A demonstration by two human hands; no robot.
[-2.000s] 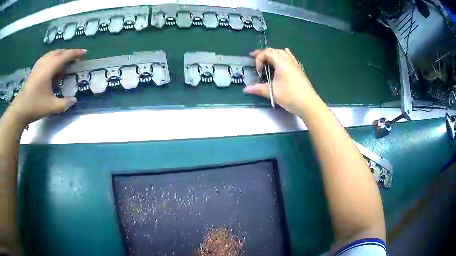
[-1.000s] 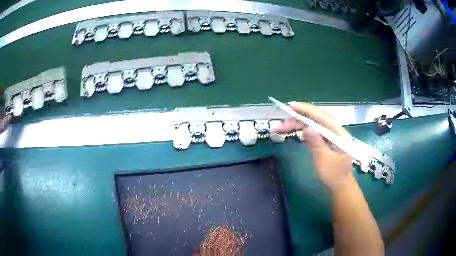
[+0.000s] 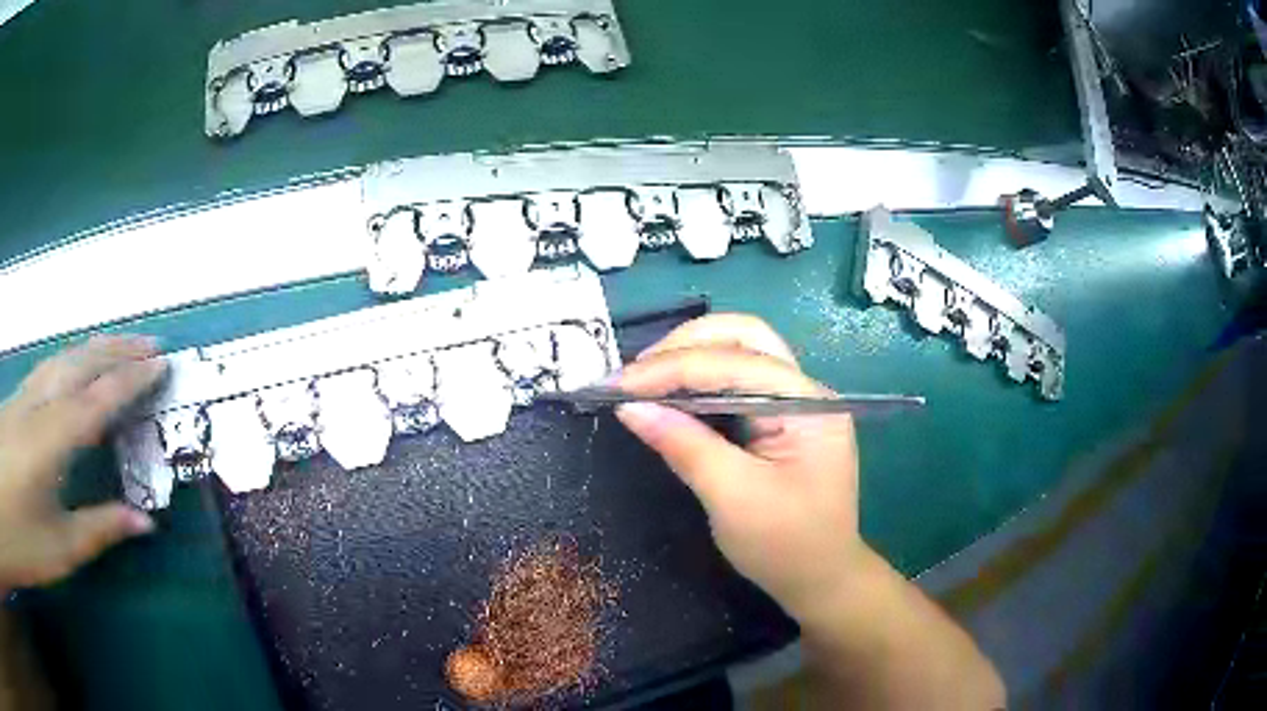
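A long silver fixture (image 3: 348, 340) with tabs and several wound coils (image 3: 411, 395) in its recesses lies tilted over the top of the black tray (image 3: 375, 542). My left hand (image 3: 70, 458) grips the fixture's left end between thumb and fingers. My right hand (image 3: 757, 458) holds slim grey tweezers (image 3: 778, 404) with their tip at the rightmost coil; whether the tip touches it cannot be told. Orange-brown wire scrap (image 3: 549, 618) and a small round lump (image 3: 474, 674) lie in the tray.
A second fixture (image 3: 591, 178) lies across the pale strip (image 3: 195, 239). Another (image 3: 417, 49) lies on the green belt at the back. A third (image 3: 959, 299) lies angled at the right. A metal rod with a dark reddish knob (image 3: 1028, 218) is near the strip's right end.
A fixture has come over the tray, with my left hand now on its left end. My right hand has moved left and down to its right end. The whole view has shifted.
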